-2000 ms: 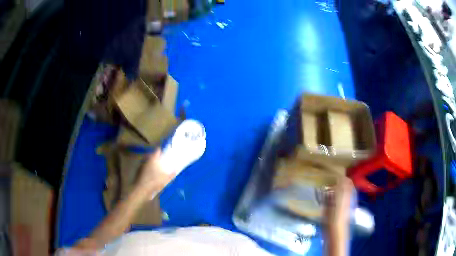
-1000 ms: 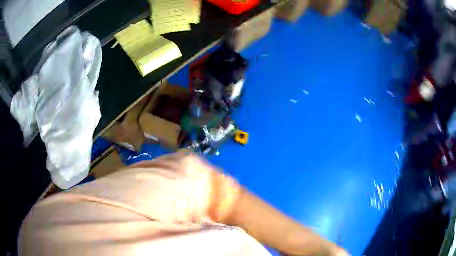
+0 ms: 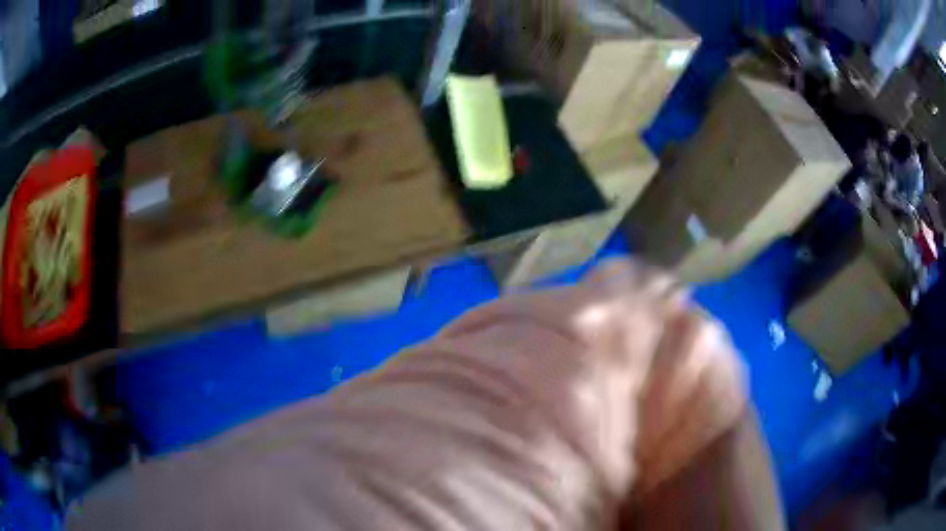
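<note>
Neither of my hands is in the picture; only my clothed body and one bare arm, cut off by the bottom edge, show. Nearest in front is a dark bench with a brown board point(image 3: 363, 176) on it. A small green and silver device point(image 3: 285, 187) stands on the board; blur hides what it is. A red tray point(image 3: 47, 249) with pale strips in it lies at the bench's left end. A pale yellow sheet or pad point(image 3: 479, 133) lies right of the board, with a small red thing beside it.
Closed brown cartons point(image 3: 752, 171) stand on the blue floor point(image 3: 249, 379) at the right. More cartons are stacked behind the bench's right end point(image 3: 550, 171). A carton sits partly under the bench. At the far right, blurred shapes may be people.
The view has swung along the bench. The white cloth and yellow pads seen a second ago are gone from view; the board, device, red tray and large cartons now show. Neither hand shows now.
</note>
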